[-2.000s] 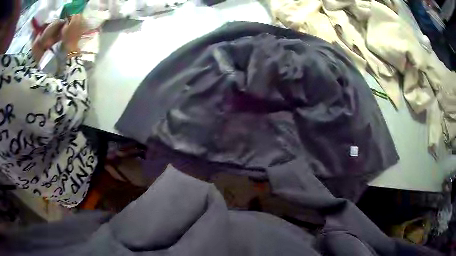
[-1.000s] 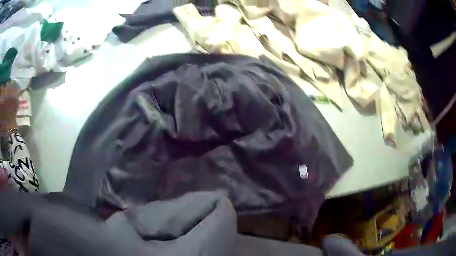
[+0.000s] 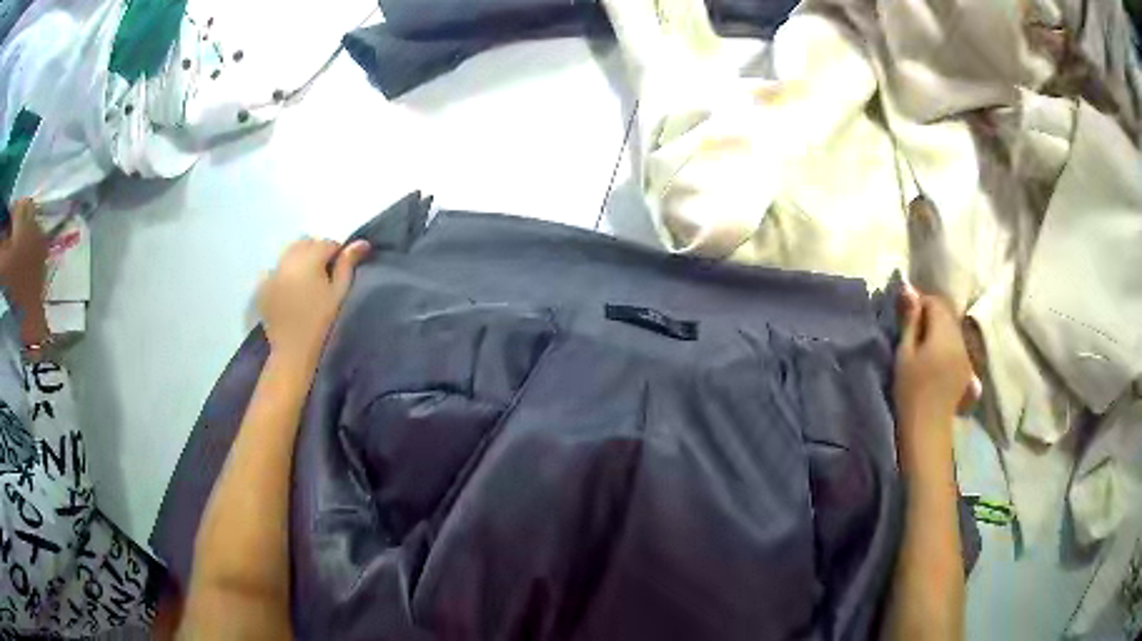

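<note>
A dark grey-purple garment [image 3: 626, 426] is spread over the table in front of me, its shiny inner side up. A small black label [image 3: 651, 322] sits near its upper edge. My left hand [image 3: 307, 294] grips the upper left corner beside a pointed flap. My right hand [image 3: 933, 357] grips the upper right corner. The upper edge runs nearly straight between both hands. The garment's lower part runs out of the picture.
Cream garments [image 3: 789, 163] lie heaped at the right and far right. Green-handled snips [image 3: 993, 511] lie right of my right forearm. A dark folded piece [image 3: 488, 38] lies at the far edge. White dotted cloth [image 3: 213, 75] and another person's hand [image 3: 23, 269] are at left.
Both my hands have come into view and hold the garment's upper corners. The garment's upper edge is now straighter and a black label shows. The view has shifted closer over the table.
</note>
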